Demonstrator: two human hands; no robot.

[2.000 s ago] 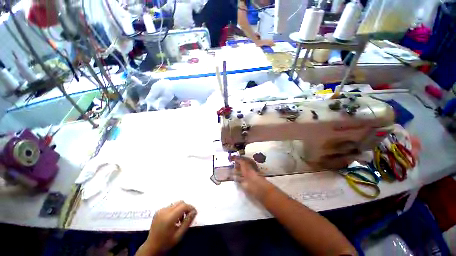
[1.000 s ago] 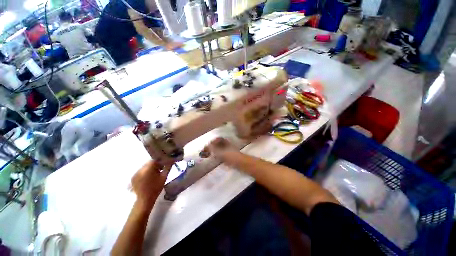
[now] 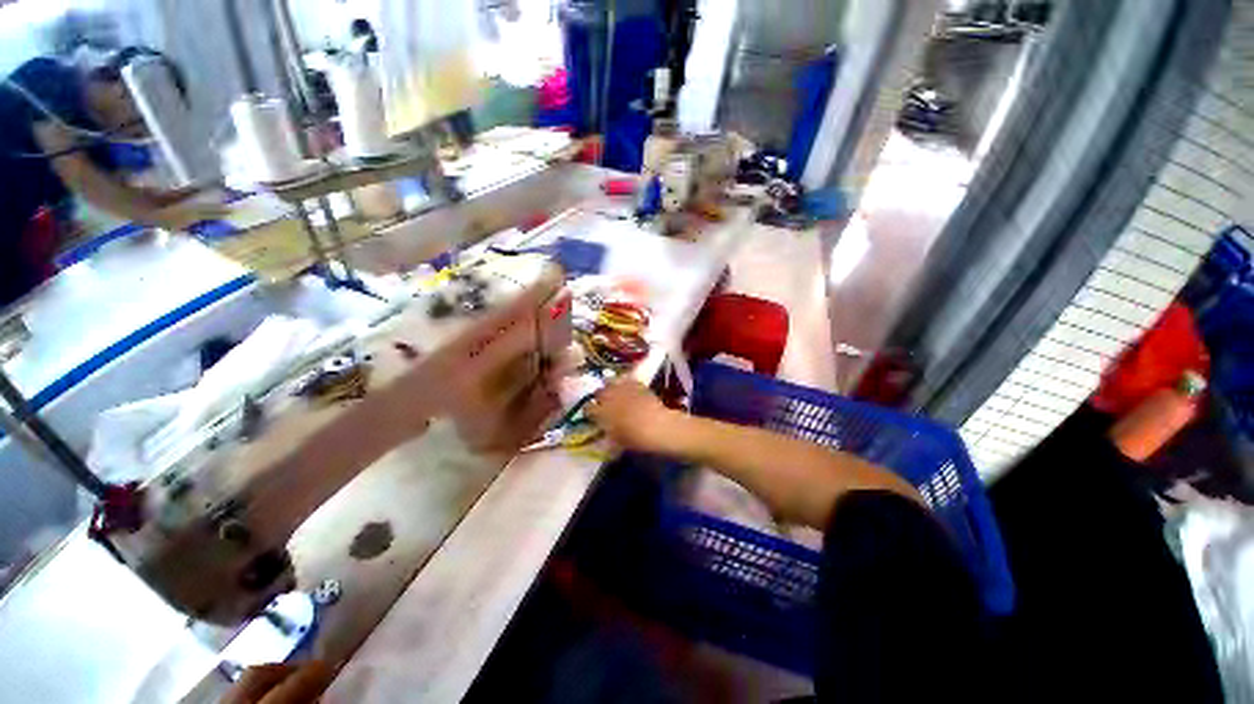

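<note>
The cream sewing machine (image 3: 371, 399) runs from lower left to centre. My right hand (image 3: 630, 415) is at the right end of the machine, over the scissors (image 3: 580, 432) with yellow and green handles at the table edge. Its fingers touch or cover part of the handles; whether they grip them is blurred. My left hand (image 3: 282, 684) is cut off by the bottom edge, just below the lit needle area (image 3: 275, 630); only some fingers show. No fabric piece can be made out in either hand.
A bundle of red and yellow scissors (image 3: 612, 330) lies behind my right hand. A blue perforated basket (image 3: 880, 447) with whitish contents stands below the table at right, a red container (image 3: 743, 330) beyond it. Thread cones (image 3: 264, 135) stand behind. A person's arm (image 3: 151, 206) shows at upper left.
The view has swung right. My right hand has moved from the machine bed to the yellow and green scissors. My left hand, earlier beside the machine head, is now mostly out of frame.
</note>
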